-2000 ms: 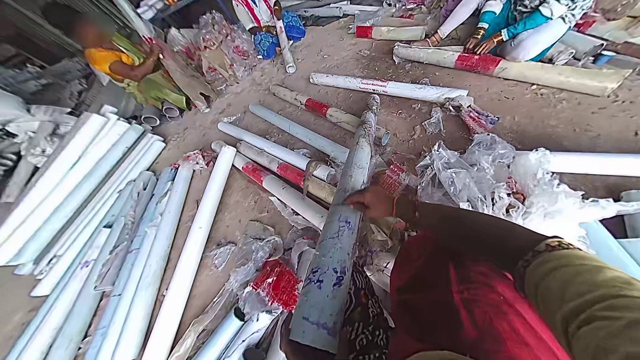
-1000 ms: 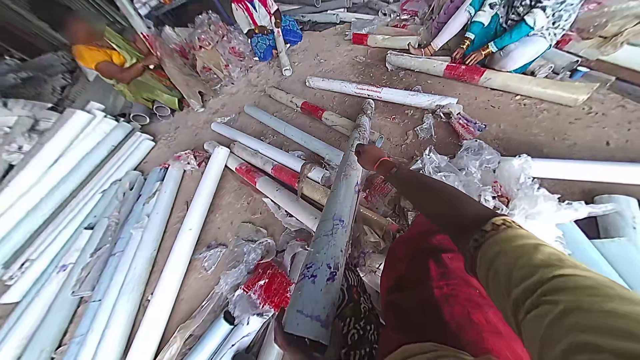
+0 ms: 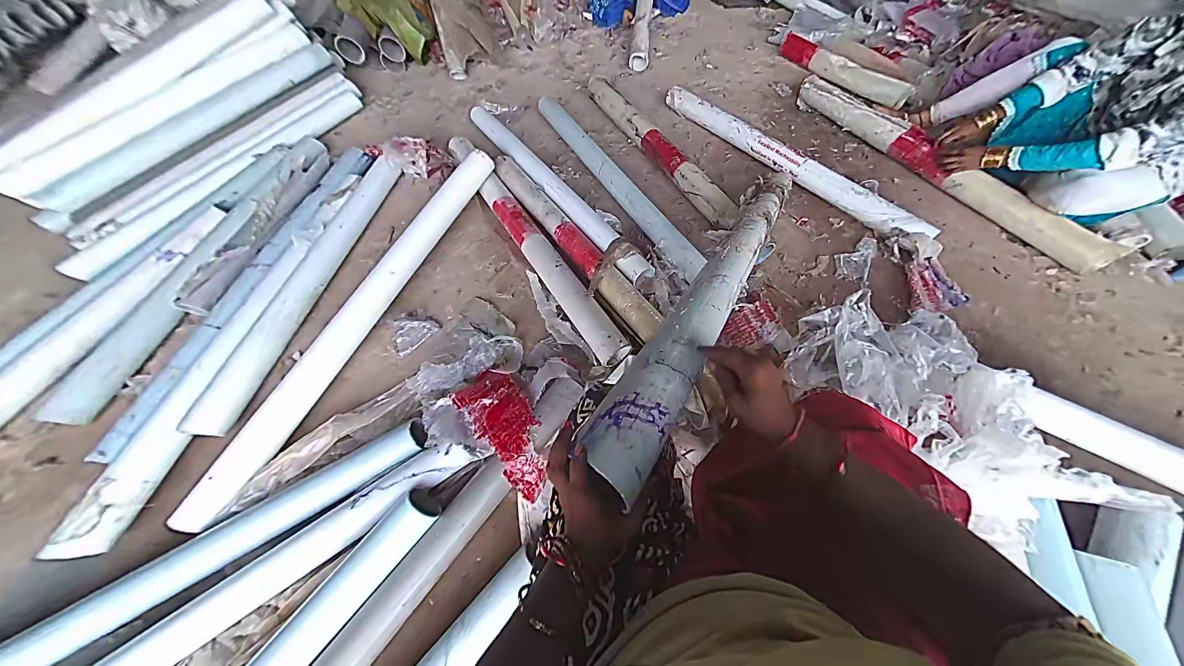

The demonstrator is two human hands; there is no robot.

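Note:
A grey plastic pipe [image 3: 671, 356] with purple marks lies slanted in front of me, its near end by my lap and its far end up and to the right. My left hand [image 3: 587, 499] holds its near end from the left and below. My right hand [image 3: 754, 388] is at the pipe's right side, fingertips at its surface; whether it grips anything I cannot tell. Left of the pipe is a red plastic net scrap [image 3: 504, 430]. Pipes with red bands [image 3: 555, 277] lie just beyond, partly hidden by the pipe.
Many white and grey pipes [image 3: 342, 342] lie on the dirt ground at left. Crumpled clear plastic film [image 3: 934, 407] is heaped at right. A co-worker's hands [image 3: 967, 148] rest on a red-banded pipe [image 3: 1008, 208] at upper right. A printed white pipe [image 3: 795, 162] lies beyond.
My right hand has moved back along the pipe towards me, and my left hand now shows at its near end. The view has tilted down.

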